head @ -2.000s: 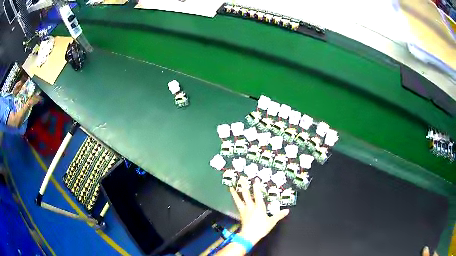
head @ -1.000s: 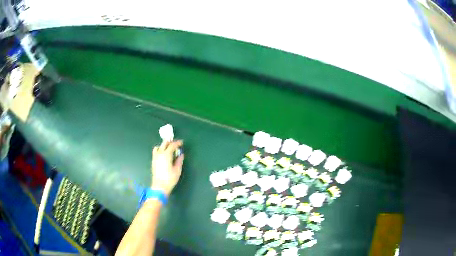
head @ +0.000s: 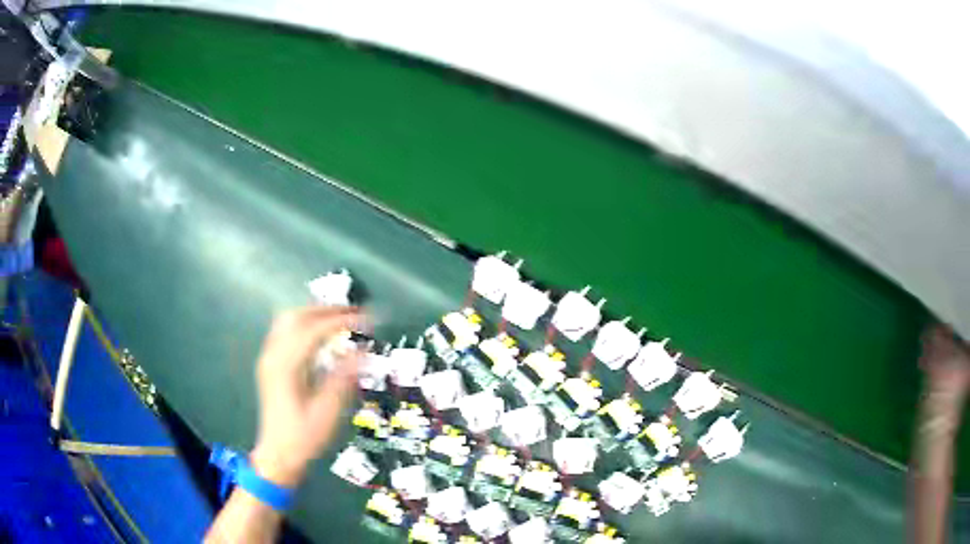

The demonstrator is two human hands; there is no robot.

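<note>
Several small units, white plug housings wired to green boards with yellow parts, lie in slanting rows on the dark green bench. One more white plug shows just above my left fingers, left of the rows. My left hand, blurred and with a blue wrist band, has its fingertips closed around this unit's board, which is mostly hidden. My right hand is blurred at the right edge, over the bright green strip; whether it holds anything cannot be told.
The dark green bench top curves away to the left. The bright green strip runs behind it, with a pale surface beyond. Brown cardboard is at the far left. A pale frame stands over the blue floor.
The view has shifted and come closer to the rows. My left hand has reached the separate unit and brought it nearer the rows. My right hand has appeared; the black mat is out of view.
</note>
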